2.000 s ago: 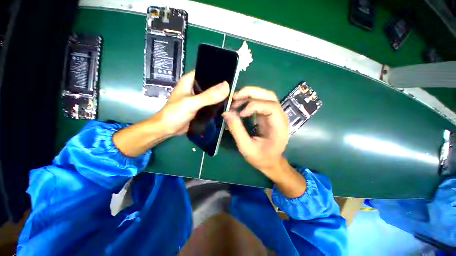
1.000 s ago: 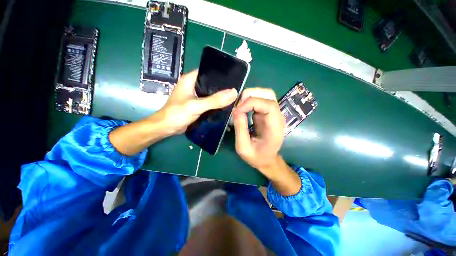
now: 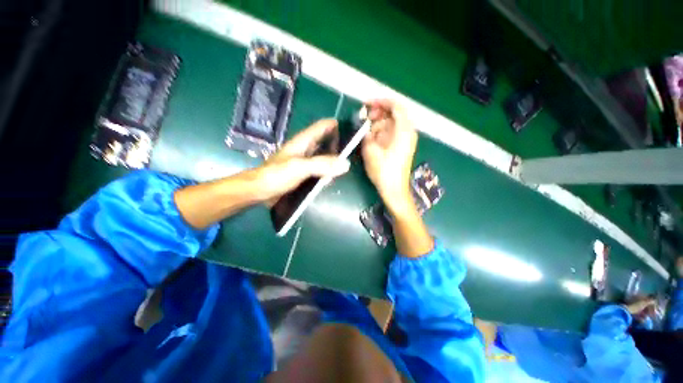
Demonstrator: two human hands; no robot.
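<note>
The phone under work (image 3: 314, 193) is tilted so that its thin pale edge faces me, with a dark face on its left side. My left hand (image 3: 299, 161) grips it around the middle, thumb across the pale edge. My right hand (image 3: 389, 142) is at the phone's far upper end, fingers bent near the white scraps (image 3: 365, 112). The image is blurred there, and I cannot tell whether the right fingers hold anything. An open phone body (image 3: 427, 187) lies on the mat, partly hidden behind my right forearm.
Two more open phone bodies lie at left (image 3: 136, 106) and upper middle (image 3: 263, 101) of the green mat (image 3: 479, 224). A white rail (image 3: 449, 138) borders it, with dark phone bodies (image 3: 477, 81) beyond. Another person's blue sleeve (image 3: 608, 336) is at lower right.
The phone has turned from showing its black face to edge-on. My right hand has moved up from the phone's side to its far end. The view has shifted.
</note>
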